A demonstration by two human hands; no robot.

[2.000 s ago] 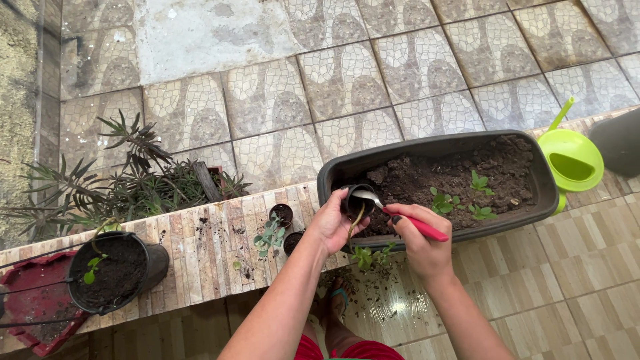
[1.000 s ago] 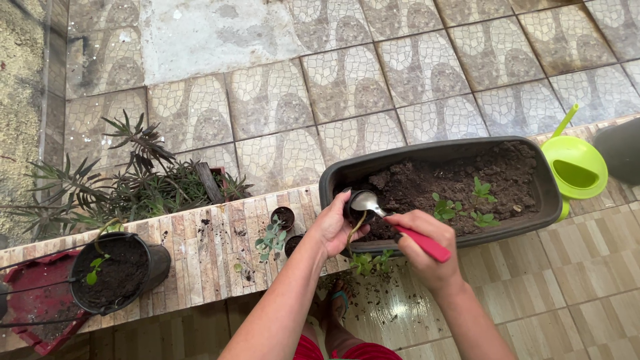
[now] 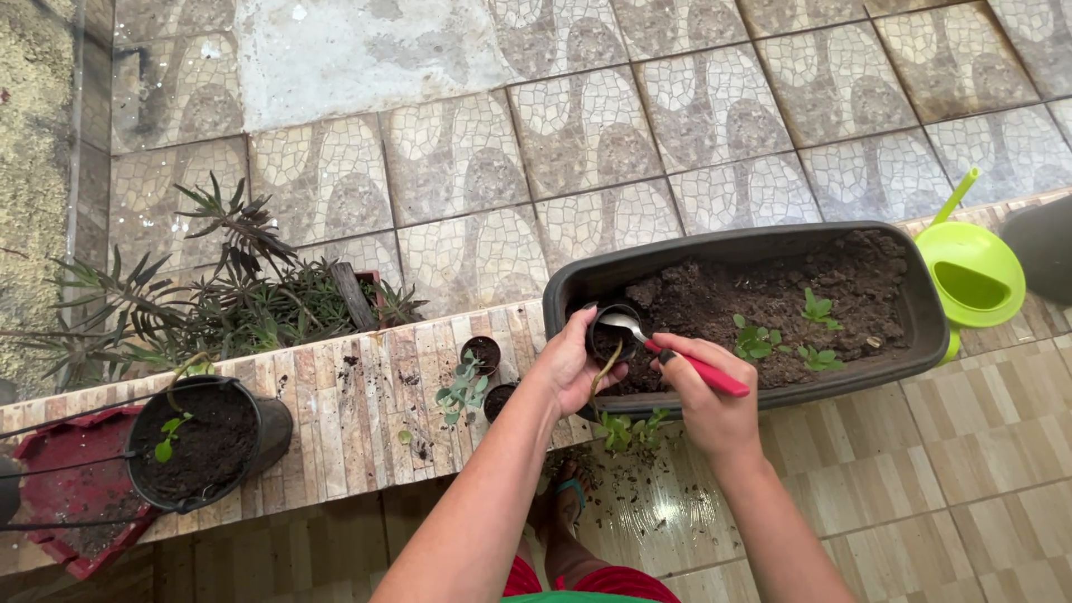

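My left hand point(image 3: 574, 364) holds a small black plant pot point(image 3: 605, 343) at the left end of a long dark planter point(image 3: 754, 389). A bent stem rises from the pot, and its leafy tip point(image 3: 630, 431) hangs over the planter's near edge. In my right hand point(image 3: 708, 389) is a spoon with a red handle point(image 3: 712, 374); its metal bowl point(image 3: 620, 321) lies inside the pot's mouth, over soil. Loose dark soil point(image 3: 703, 306) and several small green seedlings point(image 3: 758, 339) are in the planter. Two small pots point(image 3: 481, 355) and a grey-green succulent point(image 3: 462, 389) stand left of my left hand.
The planter rests on a tiled ledge point(image 3: 335, 419) scattered with soil crumbs. At its right end is a lime-green watering can point(image 3: 971, 272). A black bucket of soil point(image 3: 205, 444) with a sprout stands left, by a red tray point(image 3: 75, 477). Spiky plants point(image 3: 276, 301) grow behind the ledge.
The spoon's bowl has moved around a little at the mouth of the small pot, and my right hand has shifted with it. My left hand keeps holding the pot.
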